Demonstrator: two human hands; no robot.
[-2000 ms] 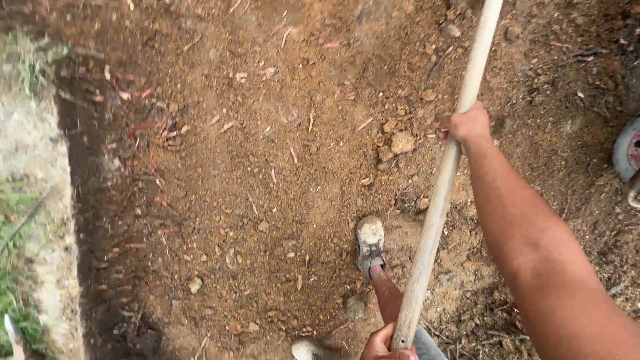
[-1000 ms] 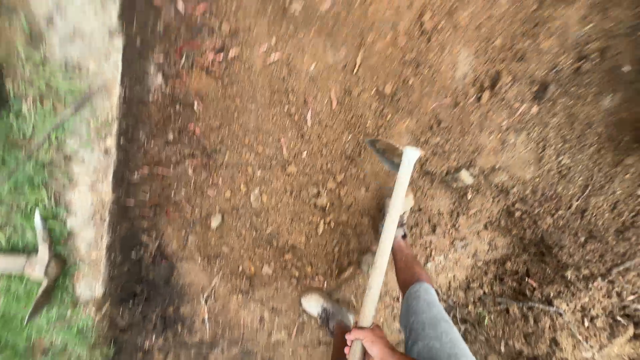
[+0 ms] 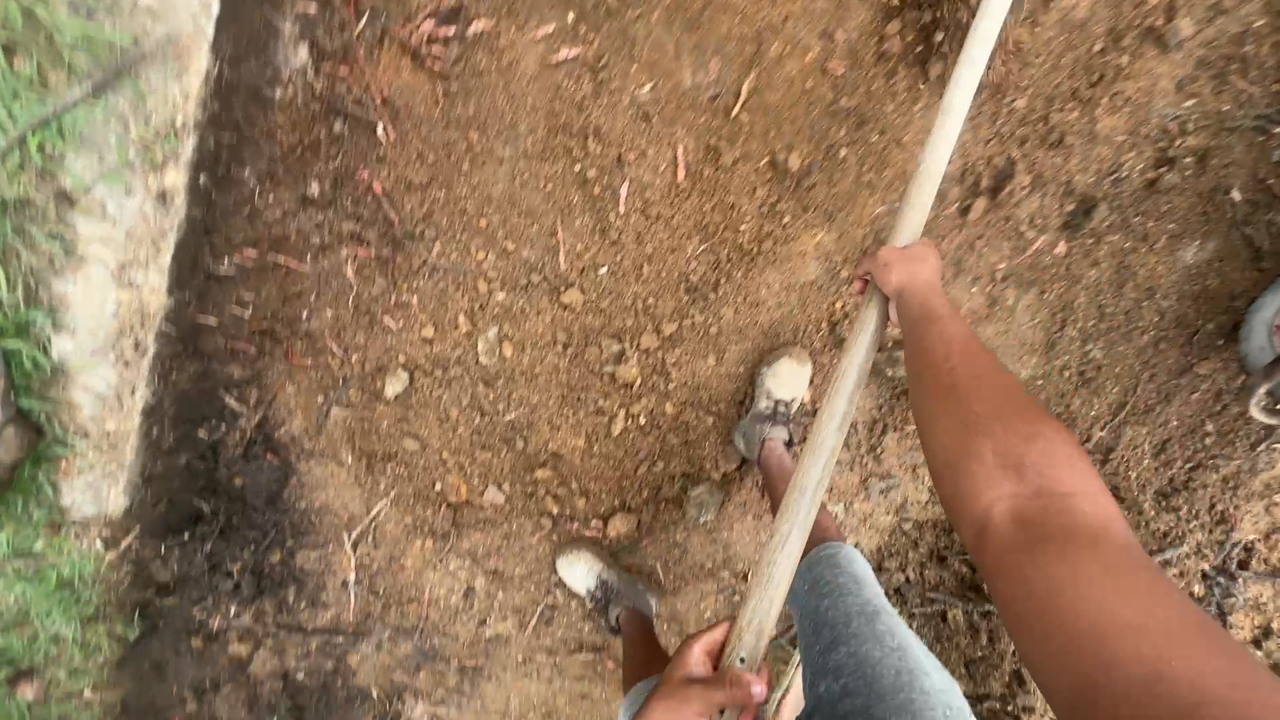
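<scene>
A long pale wooden tool handle point(image 3: 830, 420) slants from the lower middle to the top right. My right hand point(image 3: 902, 272) grips it about midway, with the arm stretched out from the lower right. Near the bottom edge my left hand point(image 3: 708, 680) is closed around the handle's lower end, where a small hole shows. The tool's head is not clearly visible; the far end runs out past the top edge. Below the handle lies loose brown soil point(image 3: 560, 250) with small stones and reddish scraps.
My shoes point(image 3: 778, 395) stand on the soil left of the handle. A pale concrete edge point(image 3: 115, 330) with a dark strip of soil beside it runs down the left, and grass point(image 3: 50, 580) lies beyond. Part of a wheel point(image 3: 1260, 325) shows at the right edge.
One second ago only one hand showed on the handle, low down, and a pick-like blade was visible. Now my right hand grips the handle farther up, and its far end reaches beyond the top edge.
</scene>
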